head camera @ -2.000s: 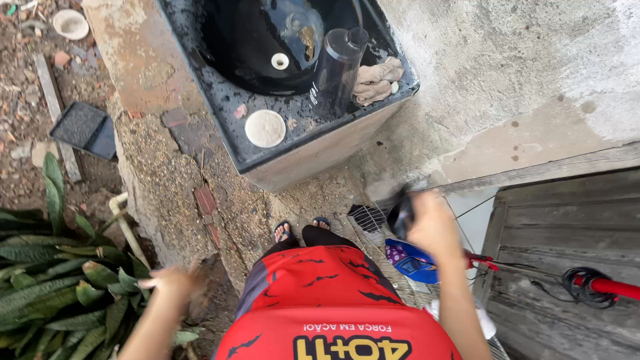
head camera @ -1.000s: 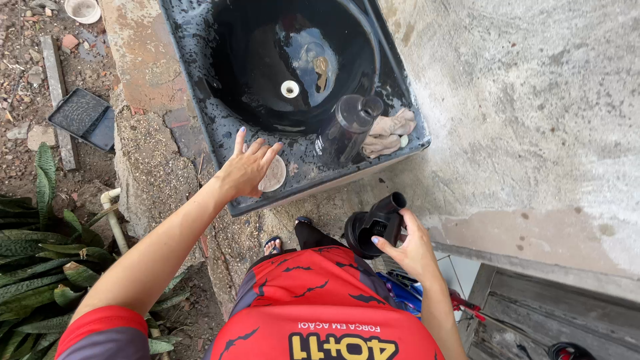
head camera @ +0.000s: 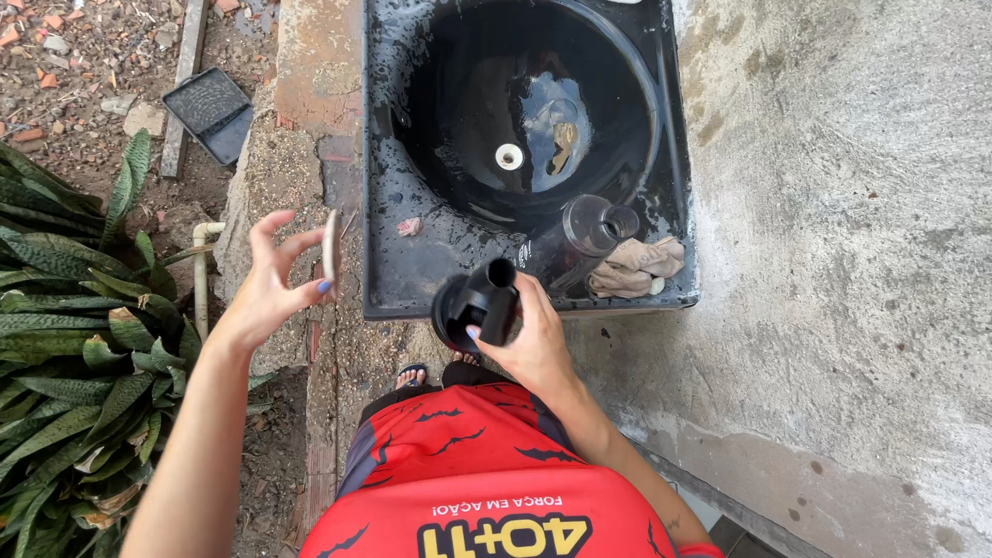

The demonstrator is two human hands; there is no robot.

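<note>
In my left hand (head camera: 279, 283), left of the black wash basin (head camera: 380, 256), a pale round disc (head camera: 332, 246) is held edge-on between thumb and fingers. My right hand (head camera: 531, 329) grips a black plastic fitting (head camera: 488, 302) with a round base and a short open tube, at the basin's front edge. Just beyond it, a dark translucent cylindrical container (head camera: 577, 240) lies tilted on the basin's rim. A crumpled beige cloth (head camera: 639, 267) rests beside that container. Inside the bowl are a white drain fitting (head camera: 509, 156) and a brownish patch whose nature I cannot tell.
A small pinkish lump (head camera: 410, 226) sits on the basin's left ledge. Rough concrete wall (head camera: 814, 194) borders the right. On the left are long-leaved plants (head camera: 70, 349), a pale pipe (head camera: 201, 271), a wooden plank (head camera: 186, 85) and a black paint tray (head camera: 209, 112).
My left hand has lifted the pale disc from the basin's front ledge and moved left with it. My right hand has brought the black fitting up to the basin's front edge.
</note>
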